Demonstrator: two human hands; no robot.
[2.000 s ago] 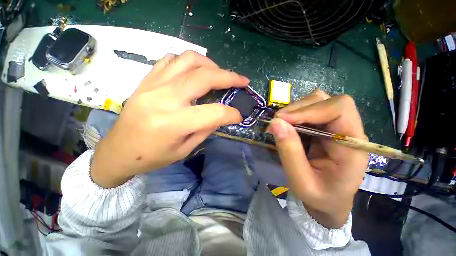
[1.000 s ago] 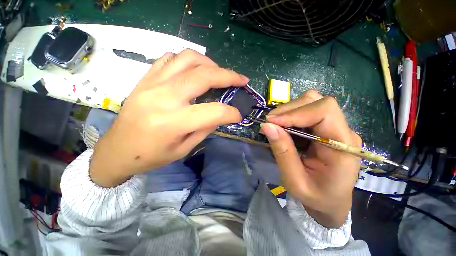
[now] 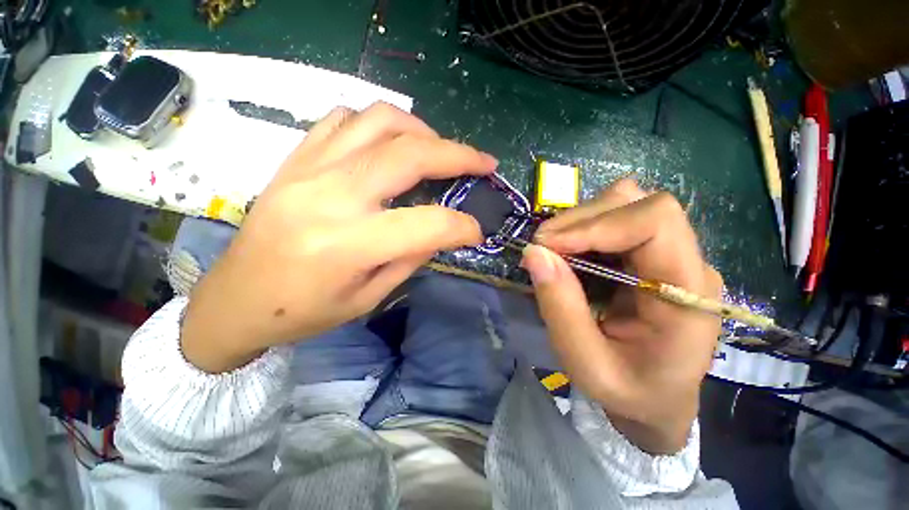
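Note:
An open smartwatch case (image 3: 485, 207) with a silver rim and dark inside lies on the mat near the bench's front edge. My left hand (image 3: 344, 219) grips it between thumb and index finger from the left. My right hand (image 3: 633, 289) holds a thin metal tool with a pale wrapped handle (image 3: 698, 301). The tool's tip is at the case's lower right rim; whether it touches is too small to tell. A yellow-and-white battery (image 3: 556, 186) sits just right of the case's upper corner. Fine dark parts between case and right fingertips are partly hidden.
A white board (image 3: 299, 90) at left bears a second smartwatch (image 3: 140, 95). A black fan with a round grille (image 3: 608, 40) stands behind. A pale stick (image 3: 767, 139), a white pen (image 3: 803, 199) and a red pen (image 3: 823, 189) lie at right, near black cables (image 3: 837, 369).
Since two seconds ago, my right hand and the tool have moved slightly left, toward the case. My left hand and the case have hardly moved.

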